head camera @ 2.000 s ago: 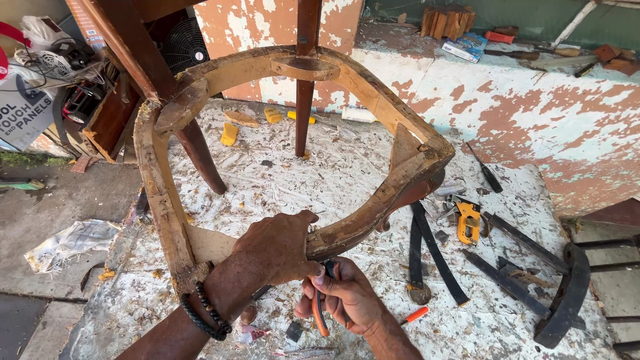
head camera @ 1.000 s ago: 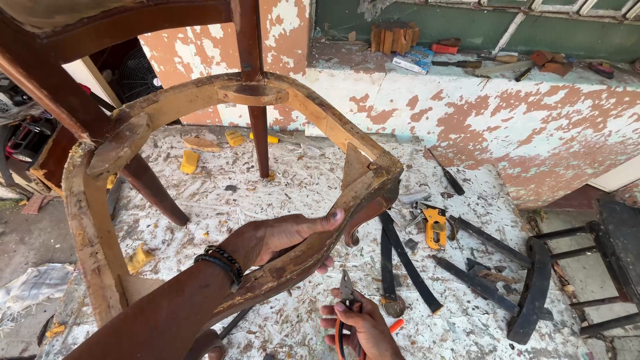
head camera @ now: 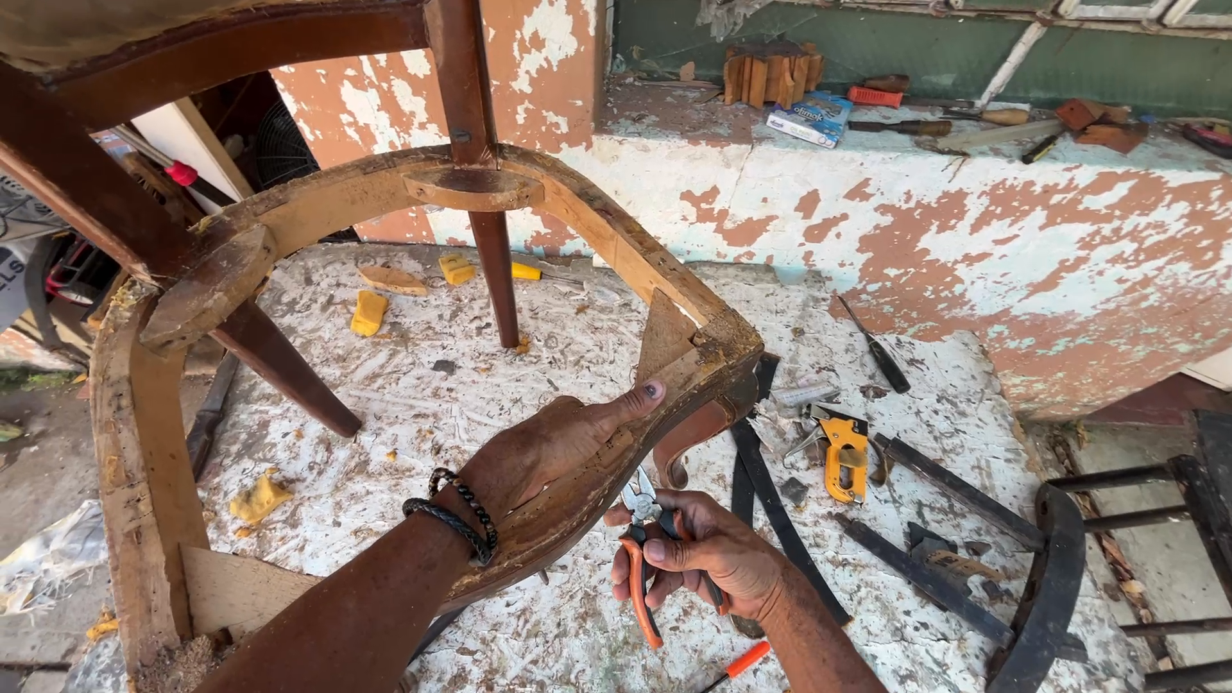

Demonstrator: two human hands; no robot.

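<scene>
A wooden chair frame [head camera: 577, 500] with an open seat stands tilted on the paint-worn work surface. My left hand [head camera: 553, 448], with beaded and braided bracelets at the wrist, grips its front seat rail, thumb on top. My right hand [head camera: 712, 553] holds pliers with orange and black handles [head camera: 640, 577], just below that rail; the jaws point up toward it and the handles are spread. A triangular corner block [head camera: 666, 337] sits inside the near right corner of the frame. Dark webbing straps [head camera: 784, 525] lie under and beside the chair's front leg.
A yellow staple gun [head camera: 845, 457], a dark-handled pointed tool [head camera: 881, 356] and dark curved wooden parts [head camera: 1049, 577] lie at the right. Foam scraps [head camera: 369, 313] lie behind the frame. The wall ledge [head camera: 664, 120] carries wood blocks, a small packet and hand tools. An orange-handled tool [head camera: 746, 660] lies near my right forearm.
My left hand has moved along the front rail toward the right corner. The pliers, low beneath the rail two seconds ago, now point upward. The view has shifted.
</scene>
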